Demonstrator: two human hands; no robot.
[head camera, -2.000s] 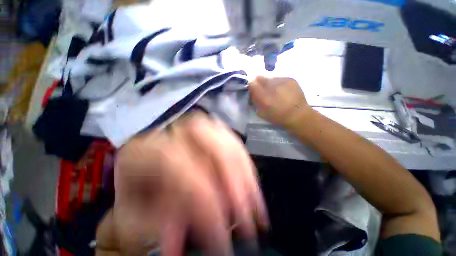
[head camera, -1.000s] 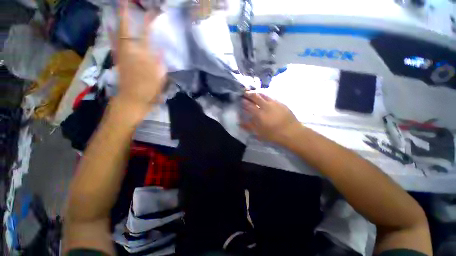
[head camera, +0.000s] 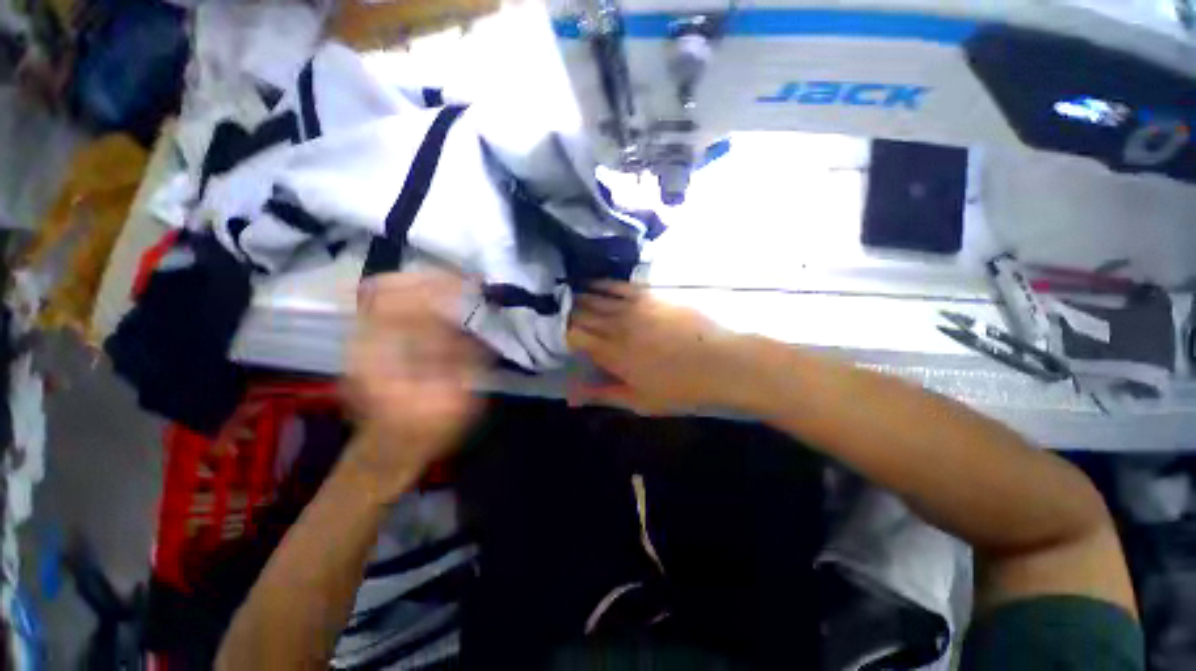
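A white garment panel with black stripes (head camera: 348, 171) lies bunched on the table left of the needle. My right hand (head camera: 643, 347) pinches its dark edge just in front of and left of the presser foot (head camera: 673, 168). My left hand (head camera: 417, 354) is blurred at the panel's front edge; whether its fingers grip cloth cannot be told. The white sewing machine (head camera: 839, 92) stands behind, its needle area brightly lit.
A smartphone (head camera: 914, 197) lies on the machine bed. Thread snips (head camera: 1003, 344), a white stick (head camera: 1020, 302) and a grey scrap (head camera: 1115, 330) lie at the right. A red crate (head camera: 203, 505) stands below left, beside striped pieces (head camera: 407, 590).
My left hand has come down from the upper left to the cloth's front edge. My right hand has moved left, away from the needle. The black piece that hung over the table edge no longer shows there.
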